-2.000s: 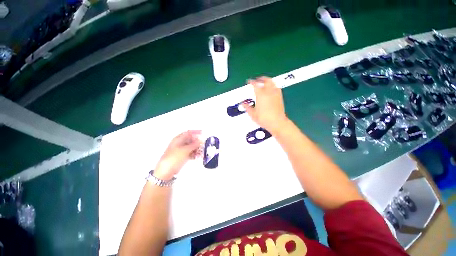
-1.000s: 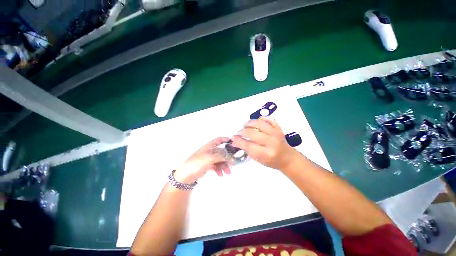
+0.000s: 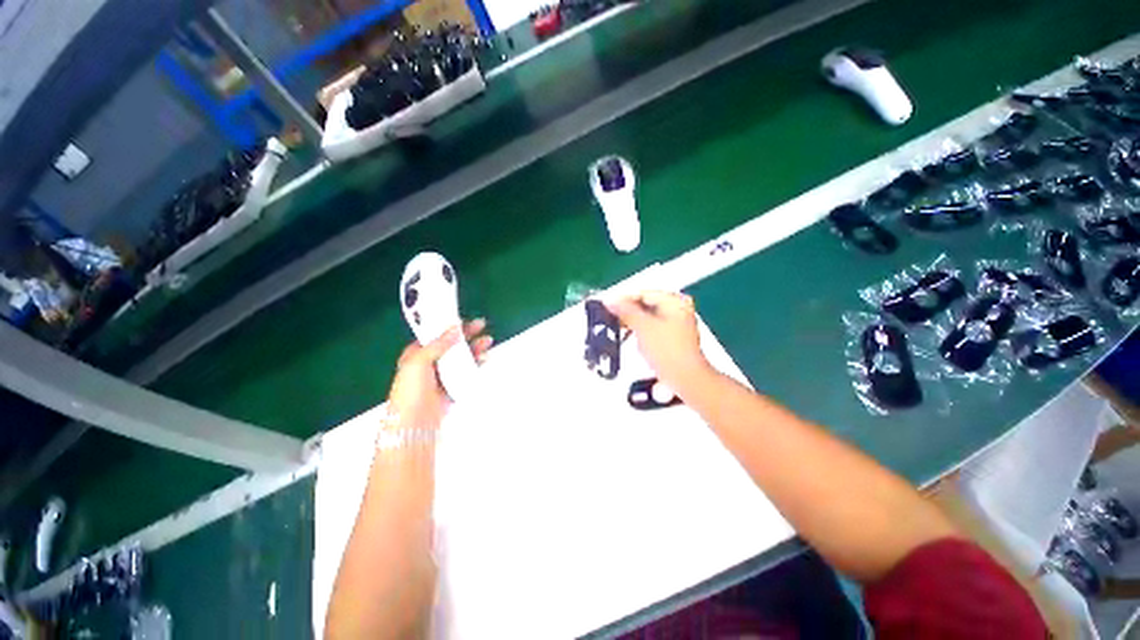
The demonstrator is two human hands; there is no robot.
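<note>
My left hand (image 3: 425,378) holds a white handheld unit (image 3: 434,300) by its handle, over the near edge of the green belt. The unit's wider head with dark openings points up and away. My right hand (image 3: 665,335) has its fingertips pinched at the upper end of a black front panel (image 3: 603,340) near the top of the white sheet (image 3: 538,500). The panel's outline is uneven, and I cannot tell whether a second one overlaps it. Another black panel (image 3: 649,395) lies below, partly hidden by my right hand.
Two more white units (image 3: 618,206) stand out on the green belt (image 3: 738,138). Several bagged panels (image 3: 978,333) lie on the green bench at right. A box with parts (image 3: 1085,544) is at lower right. White bins of black parts (image 3: 406,94) are beyond the belt.
My left hand has left the panel and moved up and left, taking hold of a white unit. My right hand has moved up to the panel near the sheet's top. The camera view has shifted.
</note>
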